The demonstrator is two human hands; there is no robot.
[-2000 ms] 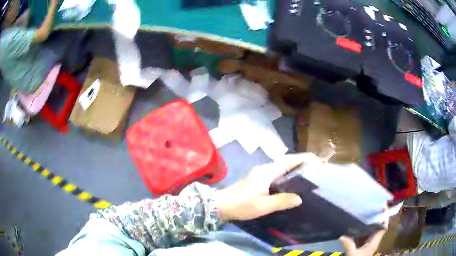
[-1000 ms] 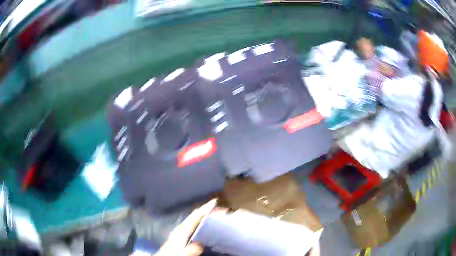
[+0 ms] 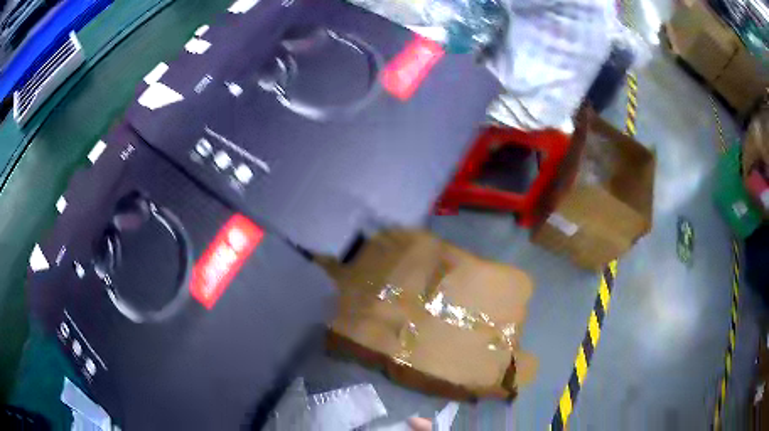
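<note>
Flat black box blanks (image 3: 371, 151) with headphone pictures and red label blocks overlap at the left and upper middle. At the bottom edge, white folded flaps (image 3: 346, 407) with small print show, cut off by the picture's edge. A small fingertip, apparently of my right hand (image 3: 419, 423), shows just right of them. The rest of that hand is out of the picture, so its grip cannot be told. My left hand is not in view.
A taped brown carton (image 3: 438, 307) lies beside the blanks. A red stool (image 3: 540, 181) and an open brown carton (image 3: 603, 206) stand beyond it. White cloth or clothing (image 3: 556, 63) is above the stool. Yellow-black tape (image 3: 590, 337) crosses the grey floor. The green bench (image 3: 63, 135) is left.
The view has swung right and closer to the blanks. The white-flapped box and both hands have dropped towards the bottom edge, leaving only flaps and a fingertip.
</note>
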